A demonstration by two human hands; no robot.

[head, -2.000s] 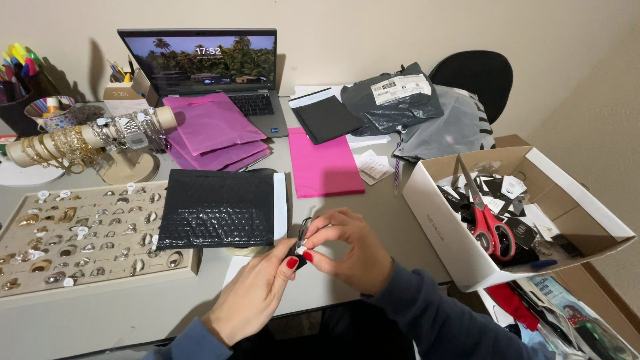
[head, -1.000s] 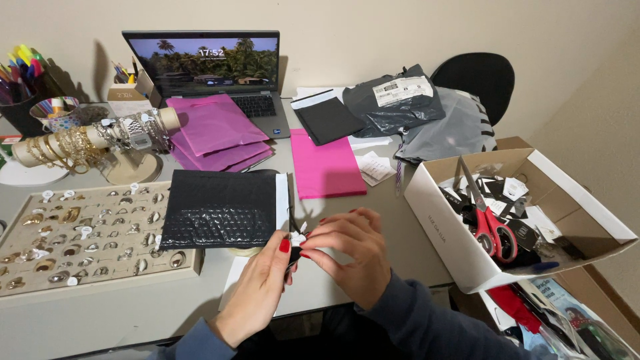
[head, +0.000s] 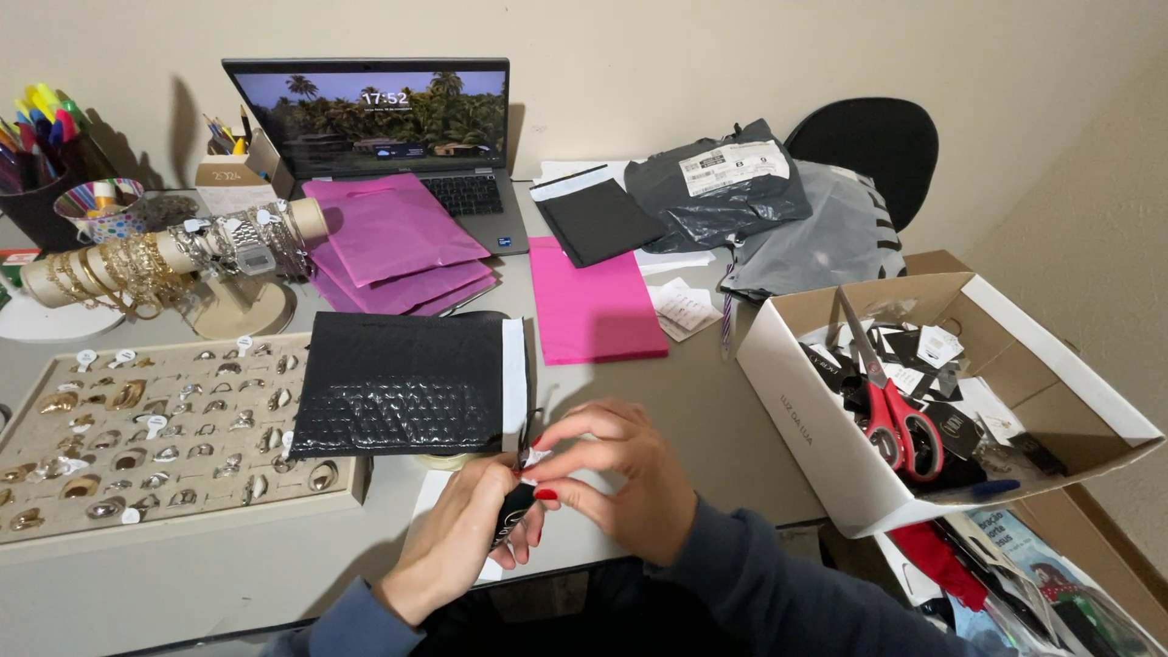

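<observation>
My left hand (head: 465, 529) is closed around a small black card (head: 513, 516) that bears pale lettering, at the desk's front edge. Fingers of my right hand (head: 607, 470) pinch a small white piece (head: 532, 459) at the card's upper end, where a thin dark loop stands up; what the loop is I cannot tell. Just behind my hands lies a black bubble mailer (head: 401, 383) with a white strip along its right side. Part of a tape roll (head: 447, 461) shows under the mailer's front edge. White paper (head: 429, 502) lies partly under my left hand.
Left are a ring display tray (head: 182, 516) and a bracelet stand (head: 242, 310). Behind are a laptop (head: 383, 119), purple bags (head: 392, 228), pink paper (head: 593, 310) and dark mailers (head: 602, 219). At right, a white cardboard box (head: 812, 447) holds tags and red-handled scissors (head: 899, 429).
My right fingers have shifted about the top of the small black card, and more of its lettered face shows now. My left hand has stayed closed on it.
</observation>
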